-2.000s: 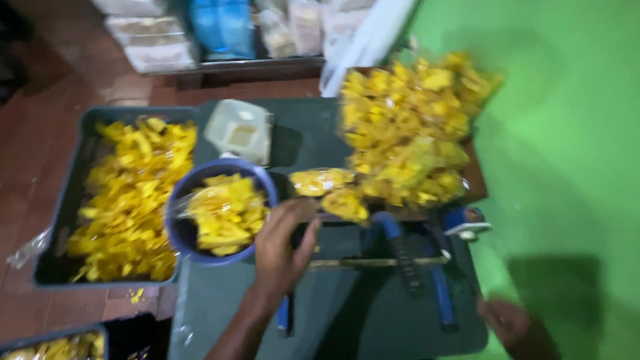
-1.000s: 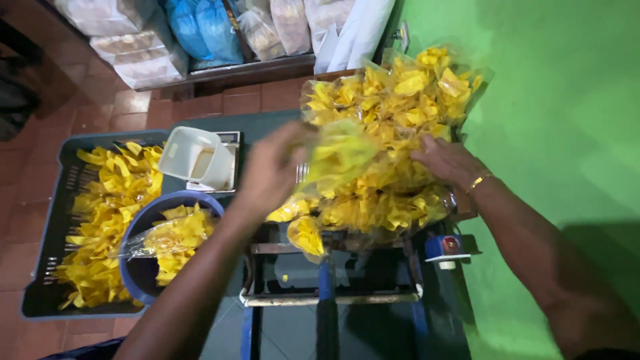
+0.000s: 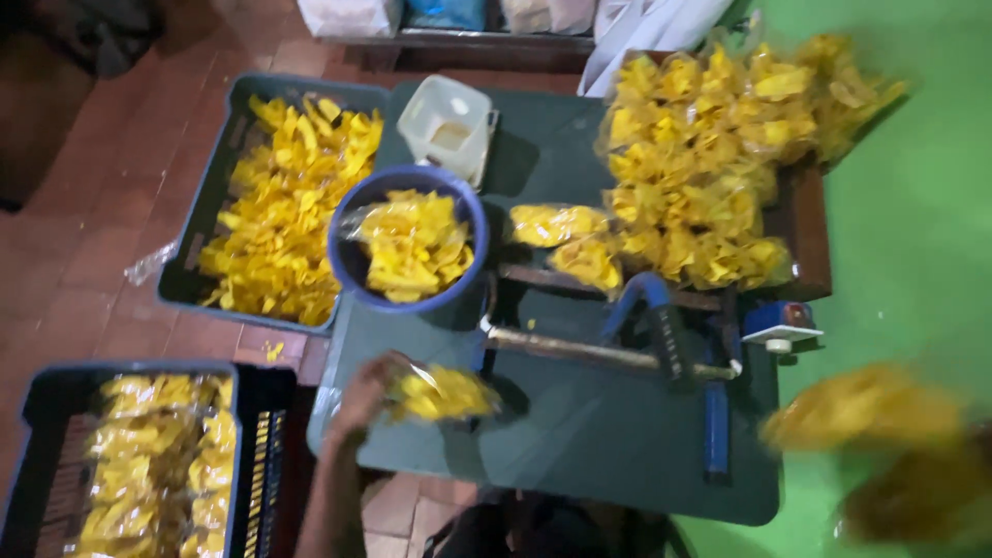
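My left hand (image 3: 368, 391) grips the end of a clear plastic bag of yellow chips (image 3: 442, 393) over the table's near left part. At the lower right, blurred by motion, my right hand (image 3: 914, 496) holds another bag of yellow chips (image 3: 868, 407). A blue-handled bag sealer (image 3: 581, 347) stands between them on the dark green table (image 3: 573, 434). Two filled bags (image 3: 559, 225) lie behind it, beside a brown crate (image 3: 806, 225) heaped with filled bags (image 3: 697, 155). A blue bowl (image 3: 341, 263) of chips with a plastic bag in it is at the left.
A translucent container (image 3: 446, 124) rests on what looks like a scale. Left of the table is a crate of loose chips (image 3: 287, 209); a second crate (image 3: 132, 368) at the lower left holds filled bags. A green wall (image 3: 914, 256) borders the right side.
Both hands have moved away from the heap of bags, my left toward the near left of the table and my right to the lower right. The sealer's handle, upright one second ago, leans right.
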